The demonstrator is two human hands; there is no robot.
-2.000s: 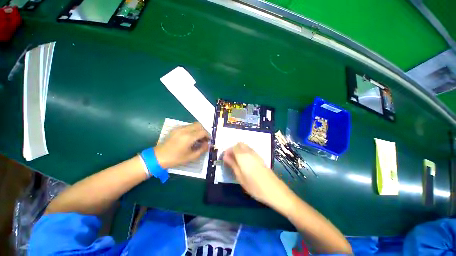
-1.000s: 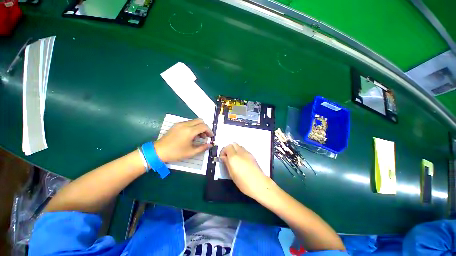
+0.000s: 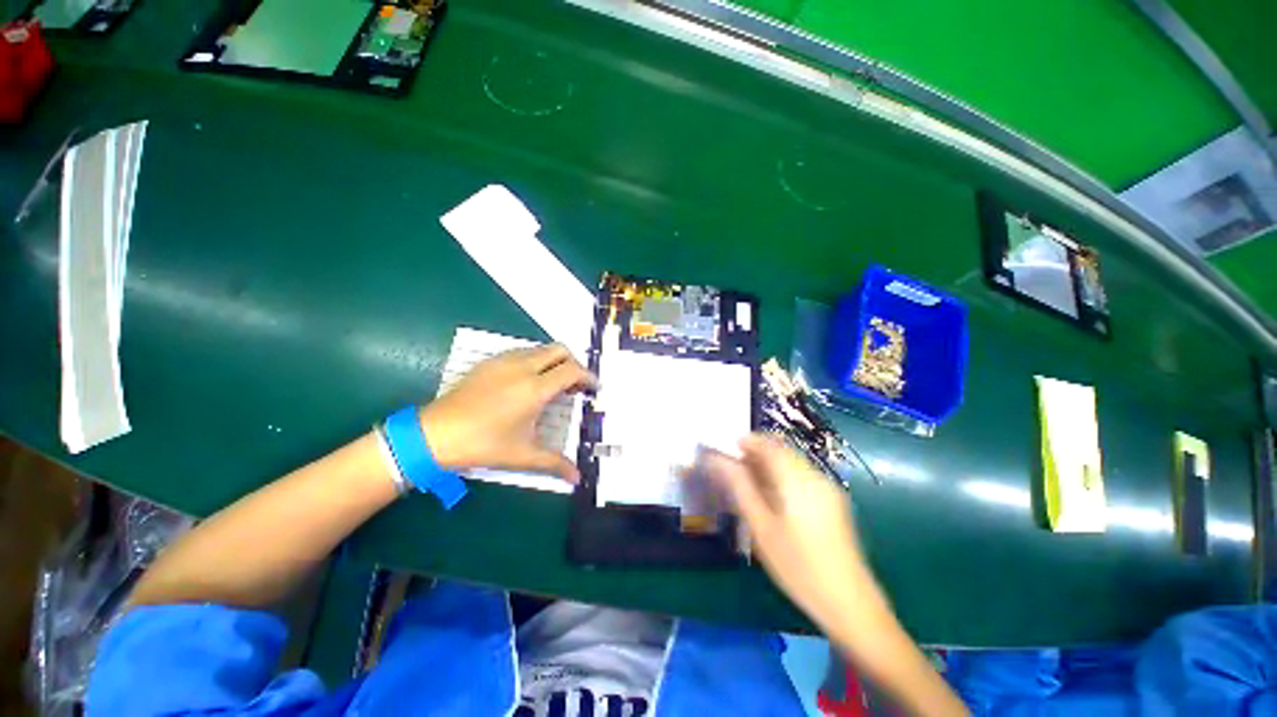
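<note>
A tablet unit [image 3: 670, 420] lies on the green bench in front of me, its circuit board [image 3: 672, 315] at the far end and a white panel below it. My left hand [image 3: 507, 409] rests at the unit's left edge, thumb and fingers spread; its grip is unclear. My right hand [image 3: 768, 493] is blurred over the panel's lower right; I cannot tell whether it holds anything. A finely lined white sheet [image 3: 483, 350] lies partly under my left hand. A narrow white sheet [image 3: 515, 259] reaches to the unit's upper left.
A blue bin [image 3: 941, 350] holds small beige parts. Loose dark and beige components [image 3: 801, 420] lie beside the unit. Long strips [image 3: 95, 294] lie far left, a yellow-edged white pad [image 3: 1071, 455] right. Other tablet units [image 3: 287, 31] lie at the back left and right [image 3: 1043, 266].
My right hand has moved right and slightly down from the panel's left side. My left hand stays by the left edge, its thumb now lower. Back-left units have shifted slightly right.
</note>
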